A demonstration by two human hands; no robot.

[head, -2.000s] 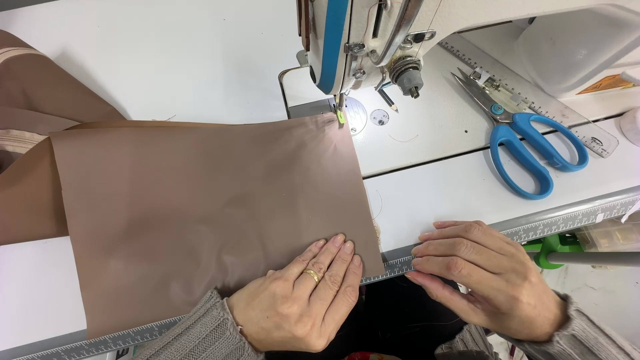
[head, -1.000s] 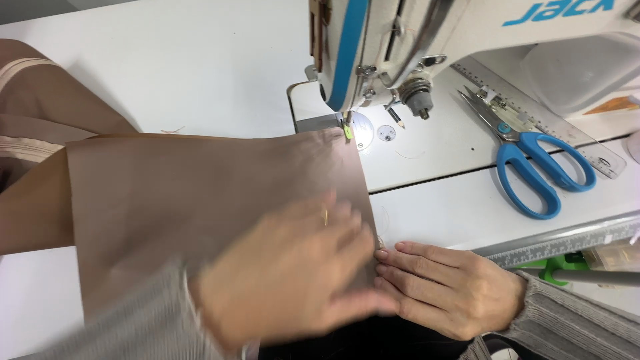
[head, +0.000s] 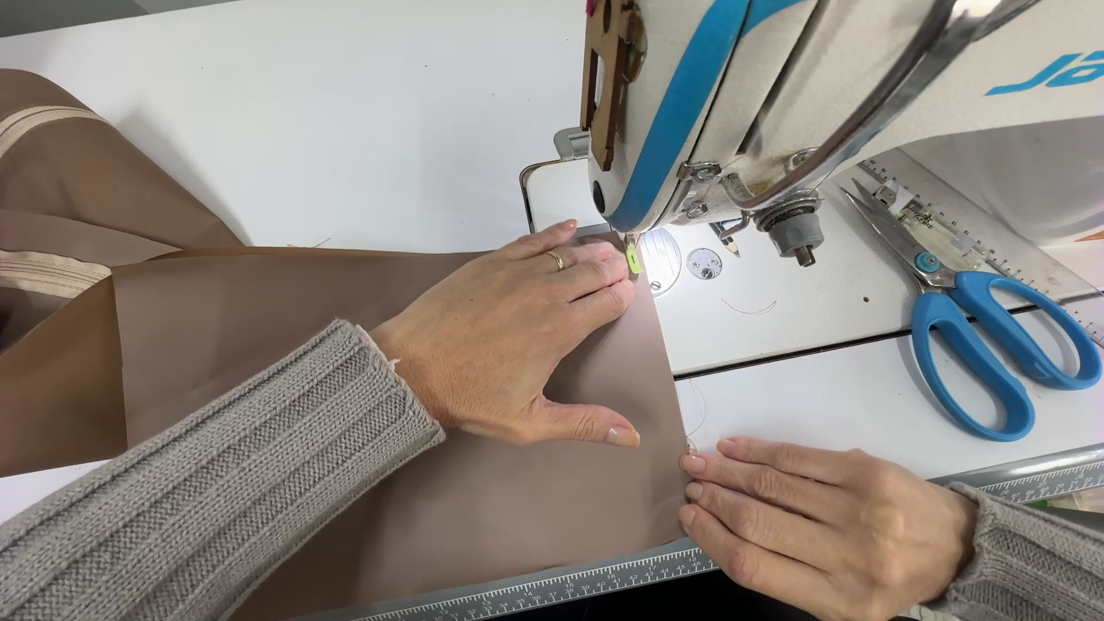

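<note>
A brown fabric panel point(head: 483, 509) lies flat on the white table, its right edge running under the presser foot point(head: 633, 257) of the sewing machine point(head: 690, 112). My left hand point(head: 526, 336) rests palm down on the panel, fingertips just left of the foot, thumb spread toward the right edge. At the lower right edge of the fabric, my right hand point(head: 819, 517) touches it with its fingertips, fingers side by side. Whether they pinch the edge is hard to see. More brown fabric with a pale strip point(head: 52, 272) lies folded at the left.
Blue-handled scissors point(head: 957, 319) lie open on the machine bed at the right, beside a clear ruler point(head: 975, 224). A grey measuring strip point(head: 552, 591) runs along the table's front edge. Loose thread point(head: 749, 309) lies near the round cover plate point(head: 705, 264).
My left hand has moved from the lower part of the panel up beside the presser foot. My right hand has come left to the fabric's edge.
</note>
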